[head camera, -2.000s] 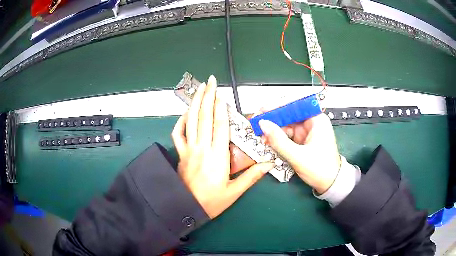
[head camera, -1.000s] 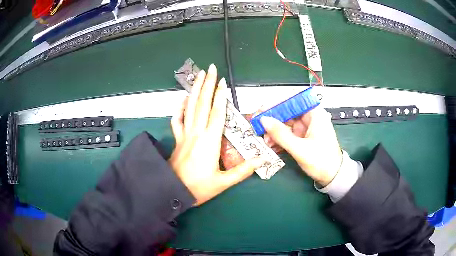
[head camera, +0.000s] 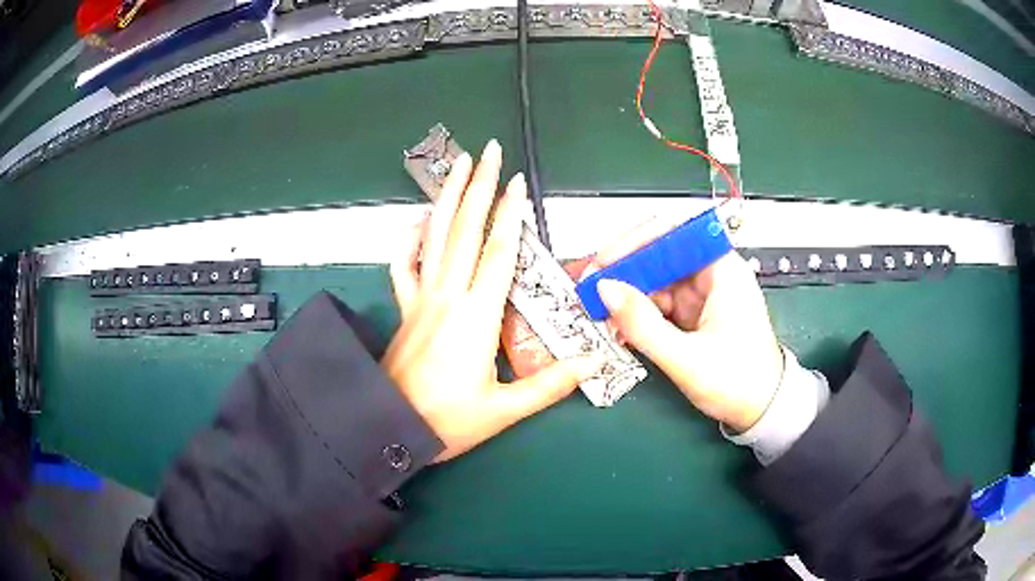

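Note:
A narrow grey-silver LED light bar module (head camera: pixel 562 312) lies slanted, its back side with zigzag contacts facing up. My left hand (head camera: pixel 460 329) lies across it, fingers along it and thumb at its lower end, holding it. The red-brown test block (head camera: pixel 523 345) shows partly under the module beside my left thumb. My right hand (head camera: pixel 709 340) grips the blue taped test probe (head camera: pixel 658 266), its left end at the module's edge. Whether the probe tips touch the contacts is hidden. A thin red wire (head camera: pixel 645 97) runs from the probe's right end.
Two black strips (head camera: pixel 176 278) lie left on the green bench; another (head camera: pixel 863 262) lies right, beside the white rail (head camera: pixel 318 229). A black cable (head camera: pixel 526 125) runs to the back. A labelled strip (head camera: pixel 715 102) and a row of grey modules (head camera: pixel 306 53) lie beyond.
Since the oldest frame, the module and my left hand have shifted slightly up and left. Since one second ago, the probe has moved slightly down and right.

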